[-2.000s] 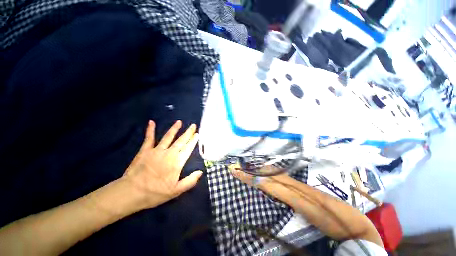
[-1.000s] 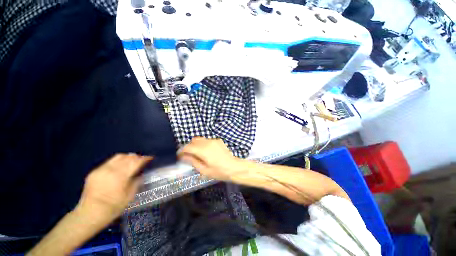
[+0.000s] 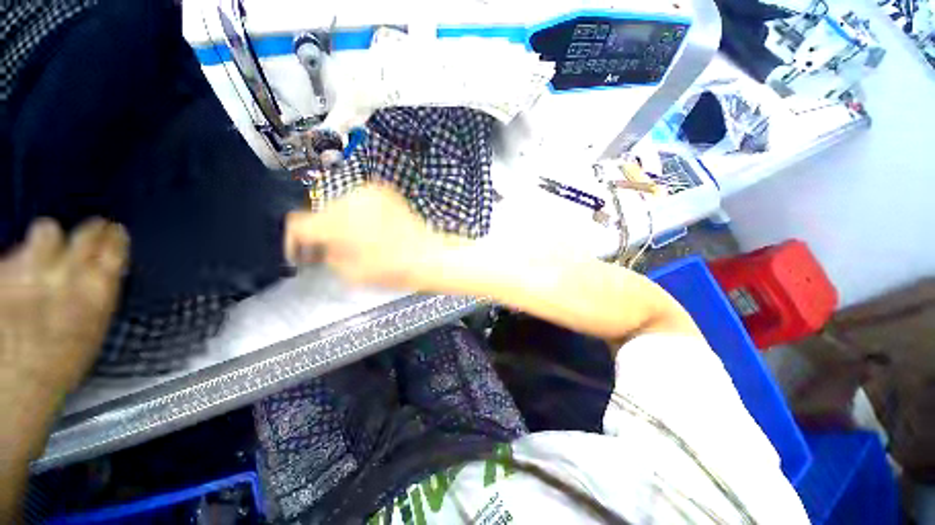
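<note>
Plain black fabric (image 3: 174, 195) covers the left of the machine bed. Black-and-white gingham fabric (image 3: 441, 169) lies crumpled under the sewing machine (image 3: 410, 62), and more gingham shows below the black at lower left. My right hand (image 3: 354, 236), blurred, is in front of the presser foot (image 3: 308, 154), its fingertips closed at the black fabric's right edge. My left hand (image 3: 62, 297), blurred and partly cut off at the left edge, is over the black fabric; whether it grips cloth cannot be told.
Dark thread snips (image 3: 572, 193) lie right on the bed, beside cords and a small parts tray (image 3: 677, 172). A ruler strip (image 3: 256, 369) runs along the table's front edge. A blue bin (image 3: 733, 359) and a red stool (image 3: 774, 292) stand at the right.
My left hand has moved left and up. My right hand has moved closer to the needle area. The black fabric's lower edge has shifted, exposing gingham at lower left. The view has shifted.
</note>
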